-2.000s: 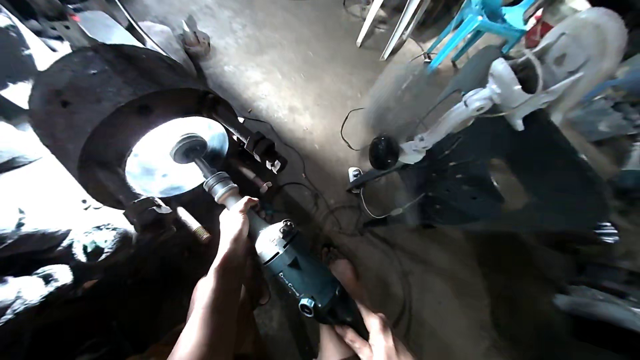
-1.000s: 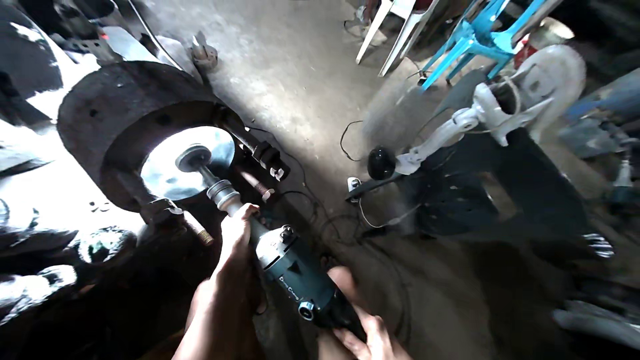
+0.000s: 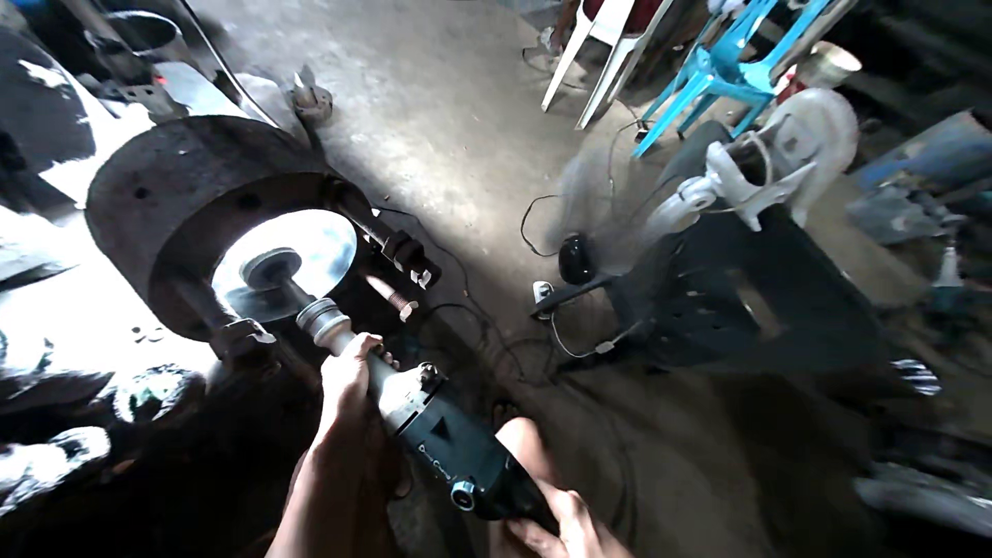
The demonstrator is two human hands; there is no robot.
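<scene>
My left hand is closed around the grey neck of a long power grinder, just behind its collar. My right hand grips the dark rear handle. The tool's shaft reaches up and left to a round head inside the opening of a heavy metal cylinder. This head is at a bright, shiny metal disc surface within the cylinder. Whether it touches the surface cannot be told. Clamp arms with bolts stand around the cylinder's rim.
An electric fan with blurred blades stands at the right beside a dark metal stand. Cables run over the floor. A blue plastic chair and a white chair are at the top. Crumpled shiny material lies at the left.
The view has shifted somewhat, so the cylinder and fan sit differently in the picture. Both hands keep their hold on the grinder, and its head stays inside the cylinder.
</scene>
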